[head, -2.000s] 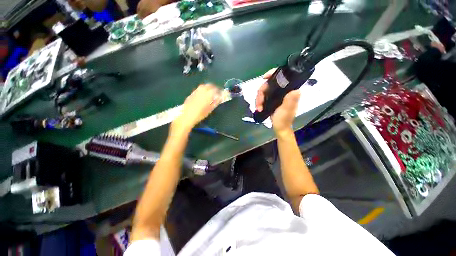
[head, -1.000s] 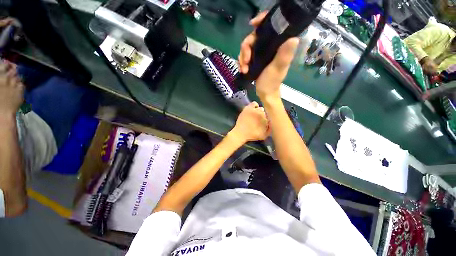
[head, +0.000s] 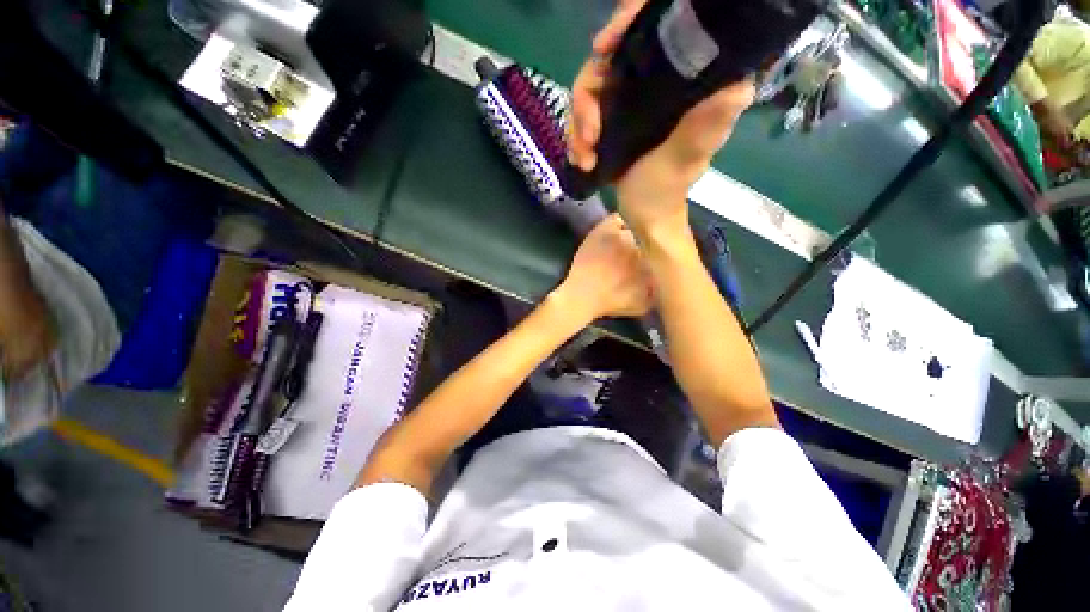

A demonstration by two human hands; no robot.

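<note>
My right hand (head: 659, 150) is wrapped around the thick black electric screwdriver (head: 717, 60), which has a pale label and points down at the brush. Its tip is hidden behind the hand. My left hand (head: 610, 270) is closed on the grey handle of the hot-air styling brush (head: 579, 212) at the bench's front edge. The brush's bristle barrel (head: 521, 132), silver with black and magenta bristles, points up and left over the green bench. The lower part of the handle is largely hidden by my left hand and right forearm.
A white paper sheet (head: 905, 349) with small screw piles lies at right. A black box (head: 368, 74) with a silver front stands at left. A carton of brushes (head: 418, 301) is on the floor. A black cable crosses the right side. Another person's arm shows at far left.
Since two seconds ago, my left hand has moved onto the brush handle and the screwdriver has come over the brush. In the last second the view shifted slightly and the hands stayed nearly in place.
</note>
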